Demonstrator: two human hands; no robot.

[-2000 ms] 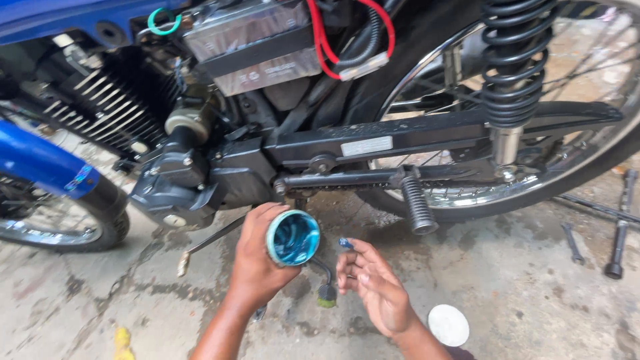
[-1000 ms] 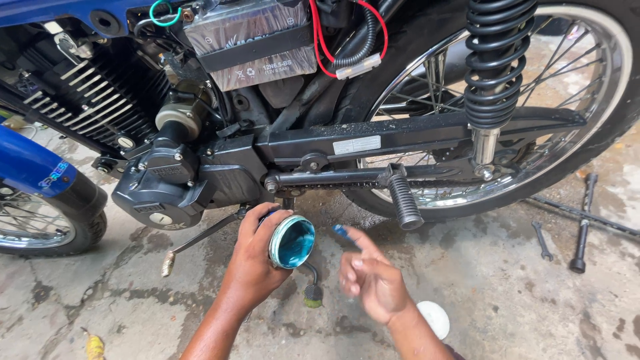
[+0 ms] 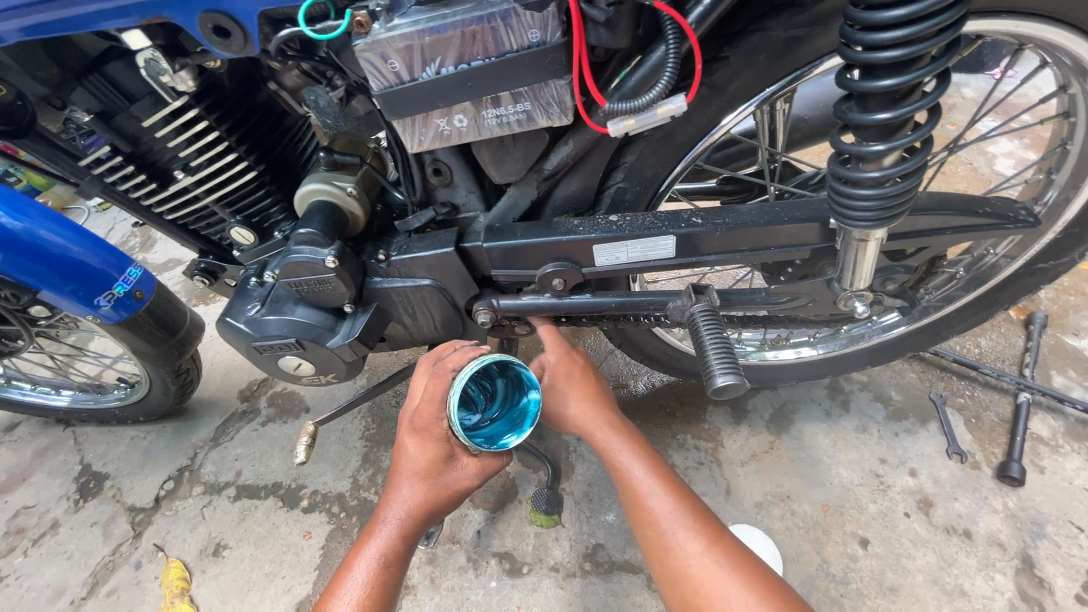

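My left hand is wrapped around an open round tub of blue grease, its mouth tilted toward me. Just right of the tub, my right hand reaches up with its index finger extended. That fingertip is at the motorcycle's drive chain, below the front end of the swingarm; whether it touches the chain cannot be told. The other fingers are curled and partly hidden behind the tub. Above the chain runs the black chain guard. A ribbed footpeg juts out to the right of my hand.
The kick lever and a pedal stick out near my hands. A white round lid lies on the concrete beside my right forearm. An open-end wrench and a lug wrench lie at the right, by the rear wheel.
My right hand, earlier right of the tub with blue grease on a fingertip, has moved up and left to the chain. The left hand still holds the tub.
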